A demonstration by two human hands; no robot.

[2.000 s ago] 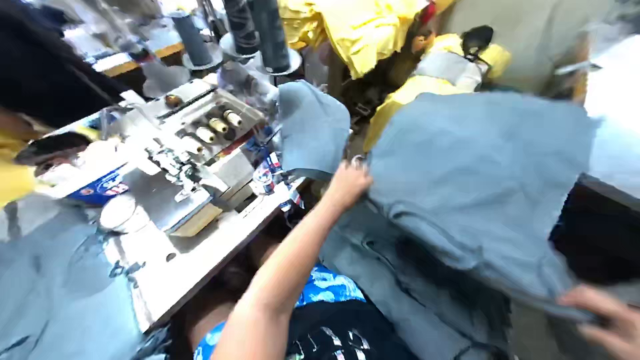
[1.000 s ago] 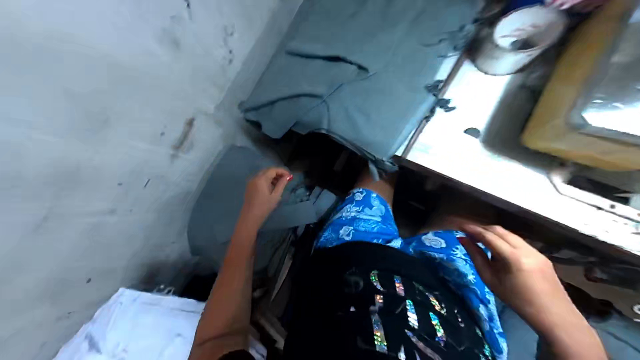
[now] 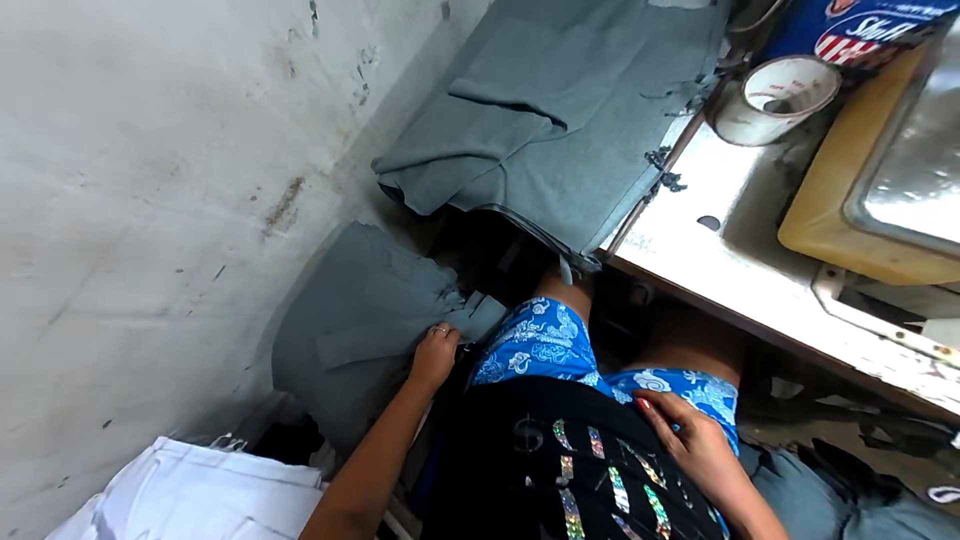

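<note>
My left hand (image 3: 437, 352) rests at the edge of a grey fabric piece (image 3: 360, 300) beside my seat, its fingers curled at the cloth; whether they pinch it I cannot tell. My right hand (image 3: 686, 431) lies on my lap over the blue patterned shorts (image 3: 544, 341), fingers slightly bent, holding nothing. Ahead, more grey fabric (image 3: 555, 120) is spread between the wall and the sewing table (image 3: 720, 292), with its near edge hanging over dark space above my knees.
A roll of tape (image 3: 776, 97) stands on the table by a blue printed container (image 3: 855, 34) and a yellowish machine base (image 3: 847, 217). A stained wall (image 3: 172, 187) rises at the left. White fabric (image 3: 195, 495) is stacked lower left; grey cloth (image 3: 802, 487) lies lower right.
The view has swung far left from the sewing machine. The grey fabric in my hands two seconds ago is out of them. My left hand has come down to the cloth by my seat, my right to my lap.
</note>
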